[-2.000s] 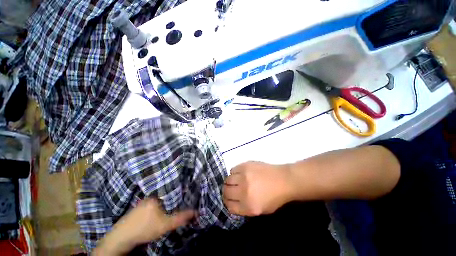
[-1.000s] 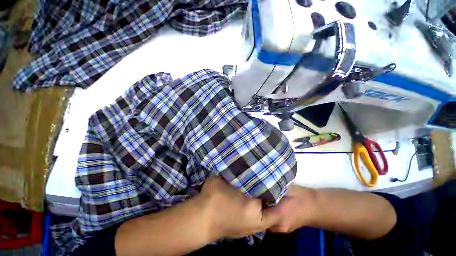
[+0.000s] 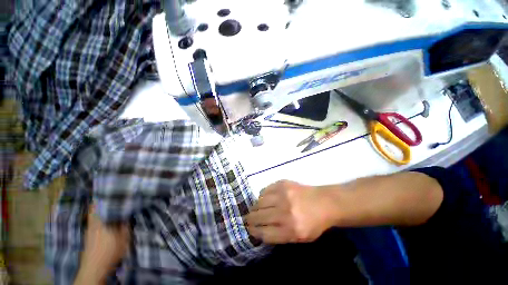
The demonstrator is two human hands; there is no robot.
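Note:
A plaid shirt piece (image 3: pixel 223 195) runs from the needle area of the white sewing machine (image 3: pixel 328 67) down to the table's front edge, its left part blurred. Its narrow edge lies at the presser foot (image 3: pixel 227 139). My right hand (image 3: pixel 287 214) grips the piece's right edge near the table's front, fingertips hidden against the cloth. My left hand (image 3: pixel 106 245) is blurred at the lower left, partly covered by the cloth; its fingers cannot be made out.
A pile of plaid shirts (image 3: pixel 78 72) lies behind and left of the machine. Scissors (image 3: pixel 384 131) with red and yellow-orange handles, thread snips (image 3: pixel 325 135) and a flat black object (image 3: pixel 312 106) lie right of the needle. A thin black cable (image 3: pixel 450 125) lies farther right.
A second ago both hands were together on the bunched cloth, in front of the machine. Now they are apart, and the cloth's edge is at the needle. The camera view has shifted.

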